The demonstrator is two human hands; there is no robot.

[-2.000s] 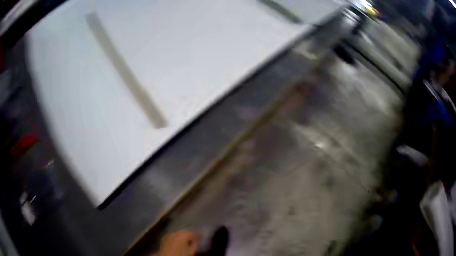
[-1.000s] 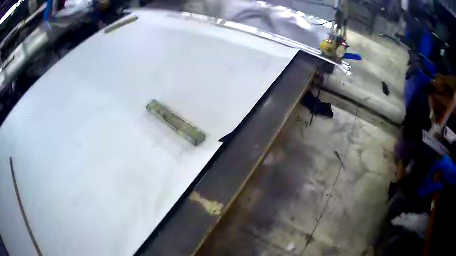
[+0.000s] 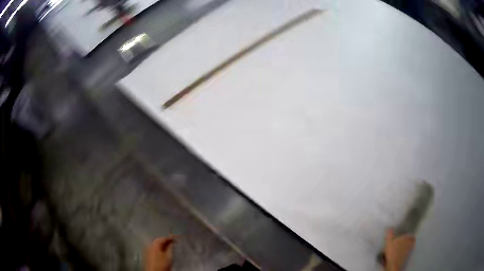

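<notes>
A large white marker paper (image 3: 297,106) covers the lay on the table, with a thin dark edge under it. My right hand (image 3: 399,250) is at the lower right, on the near end of a short greenish-grey cloth weight (image 3: 416,209); the fingers look closed on it, though blurred. A long thin brown bar (image 3: 239,55) lies on the paper toward the far left end. My left hand (image 3: 159,254) is at the bottom, over the floor beside the table, cut off by the frame edge and blurred. It shows nothing in it, but its finger pose is unclear.
The grey table margin (image 3: 175,143) with its brown edge runs diagonally beside the paper. Concrete floor (image 3: 106,201) lies left of it. Another white sheet (image 3: 79,24) with a blurred dark and red object is at the upper left. A shiny block (image 3: 135,47) sits between the sheets.
The view has swung from the floor on the right to the other end of the table. Both hands now show; my right hand has come onto the short weight.
</notes>
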